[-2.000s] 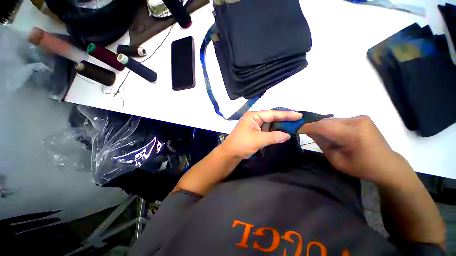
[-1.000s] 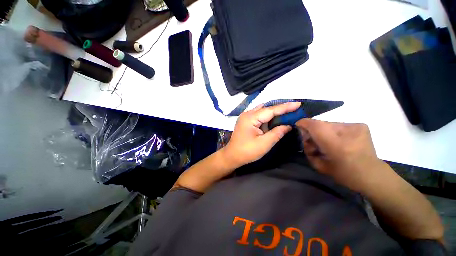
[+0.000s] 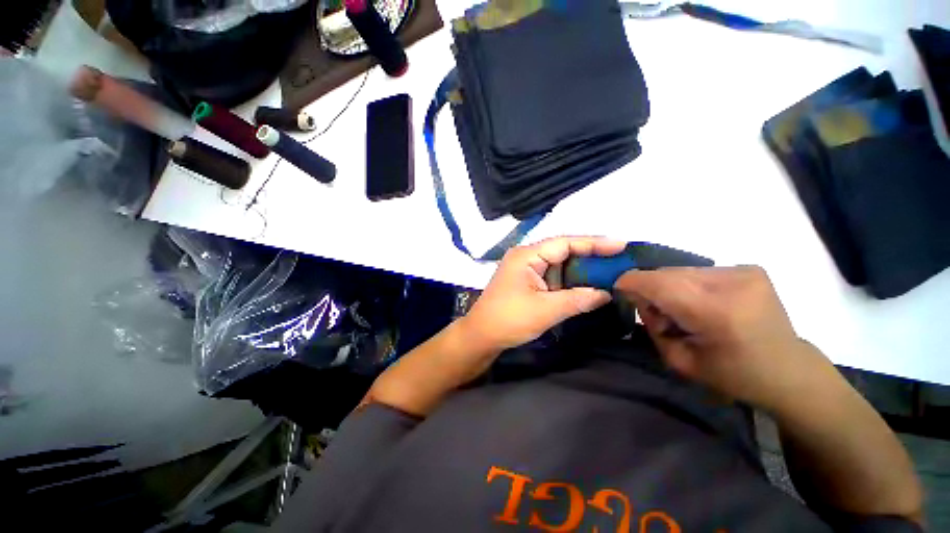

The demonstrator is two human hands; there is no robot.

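Observation:
A dark cloth piece with a blue band (image 3: pixel 596 273) is folded small at the table's near edge. My left hand (image 3: pixel 529 294) grips it from the left, fingers over the top and thumb below. My right hand (image 3: pixel 710 321) is at the band's right end, fingertips pinched together against the cloth. Whether a small tool is in the right fingers is hidden. A dark pointed part of the cloth sticks out to the right above my right hand.
A thick stack of dark pieces (image 3: pixel 563 94) lies beyond my hands, a strip (image 3: pixel 442 193) looping beside it. A fanned pile (image 3: pixel 885 187) lies right. A phone (image 3: pixel 390 147) and thread spools (image 3: pixel 296 154) lie left. Clear plastic (image 3: pixel 260 323) hangs below the table edge.
The view has shifted, so the table things appear lower. Both hands stay at the cloth; the right fingertips have moved slightly against the band.

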